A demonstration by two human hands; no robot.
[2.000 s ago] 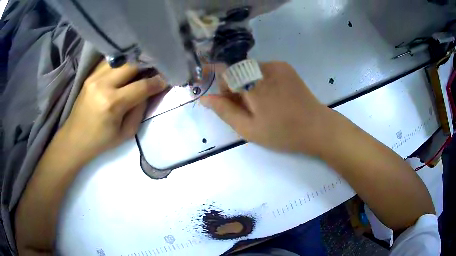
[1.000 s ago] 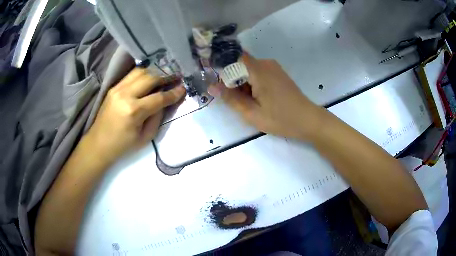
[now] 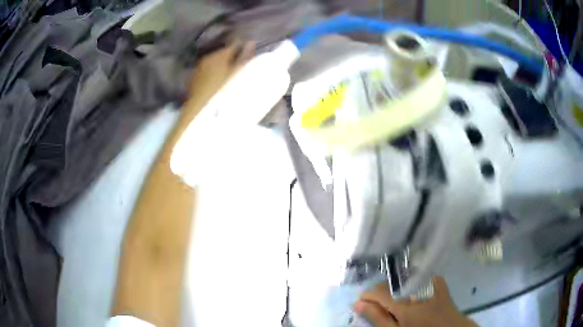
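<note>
Taupe-grey fabric (image 3: 115,115) lies in loose folds on the left and along the back. My left hand (image 3: 220,67) reaches far back among the folds; it is blurred and partly hidden by a glaring white shape, so its grip is unclear. A narrow grey strip of cloth (image 3: 313,185) runs beside the white sewing machine head (image 3: 390,191) towards the needle area. My right hand (image 3: 409,310) is low in the picture, by the needle area under the head, cut off by the bottom edge. Its fingers are bent; whether they hold cloth cannot be seen.
A blue hose (image 3: 409,29) arches over the back of the machine. A pale yellow ring-like band (image 3: 383,124) and a yellow label (image 3: 325,107) show on the head. A white ribbed knob (image 3: 491,250) is at the lower right. The glaring white shape (image 3: 236,108) covers part of the table.
The view has swung up and left, showing the machine's top and the blue hose. My left hand has moved from the needle area far back into the fabric. My right hand stays near the needle.
</note>
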